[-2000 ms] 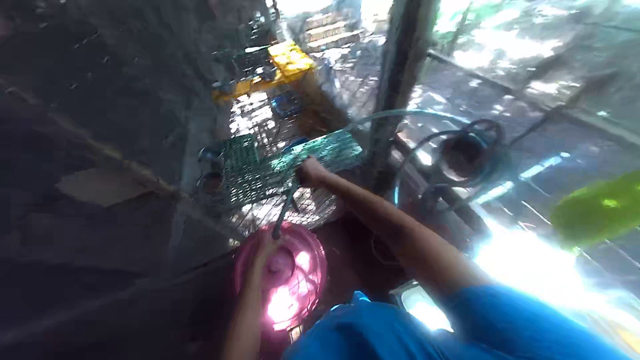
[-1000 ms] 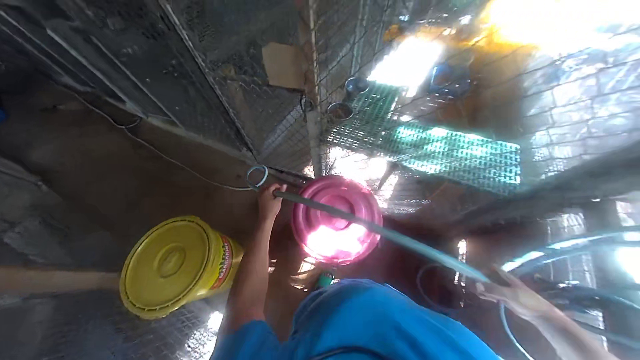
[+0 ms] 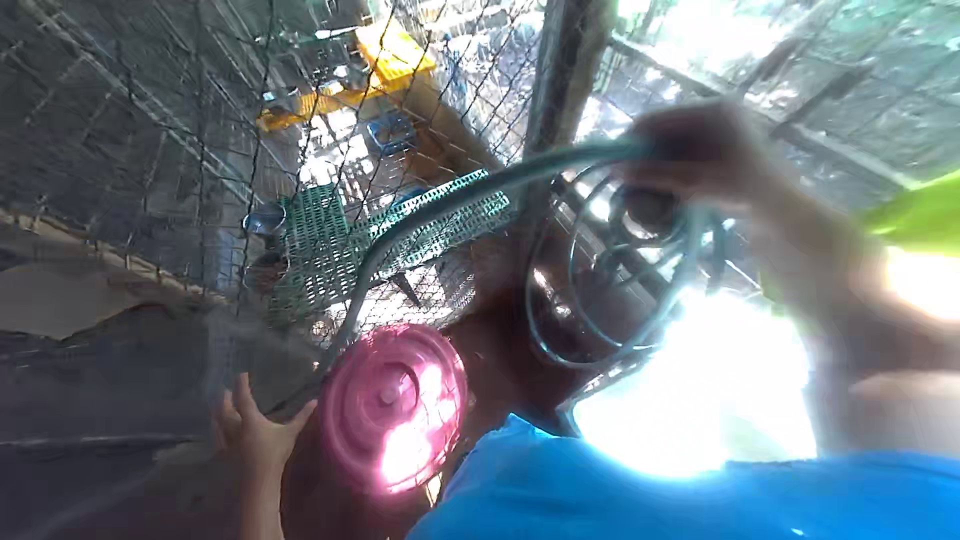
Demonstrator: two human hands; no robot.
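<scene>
My right hand (image 3: 686, 154), blurred and raised at the upper right, is closed around a green hose (image 3: 457, 199). From there the hose arches left and drops past the rim of a pink round plastic lid (image 3: 394, 409). At the lower left, my left hand (image 3: 259, 431) has its fingers spread beside that lid, with the lower stretch of hose passing close behind the fingers; nothing is gripped in it. Further loops of hose (image 3: 577, 300) hang below my right hand.
Wire mesh (image 3: 225, 97) spans the upper left, next to a wooden post (image 3: 566, 75). Beyond the mesh are green slatted plastic panels (image 3: 442, 217), a metal bowl (image 3: 265, 218) and a yellow plastic object (image 3: 394, 52). Strong glare lies at the lower right.
My left hand held the hose one second ago and is now off it with spread fingers. My right hand is raised with the hose. The view has swung, and the yellow bucket is out of sight.
</scene>
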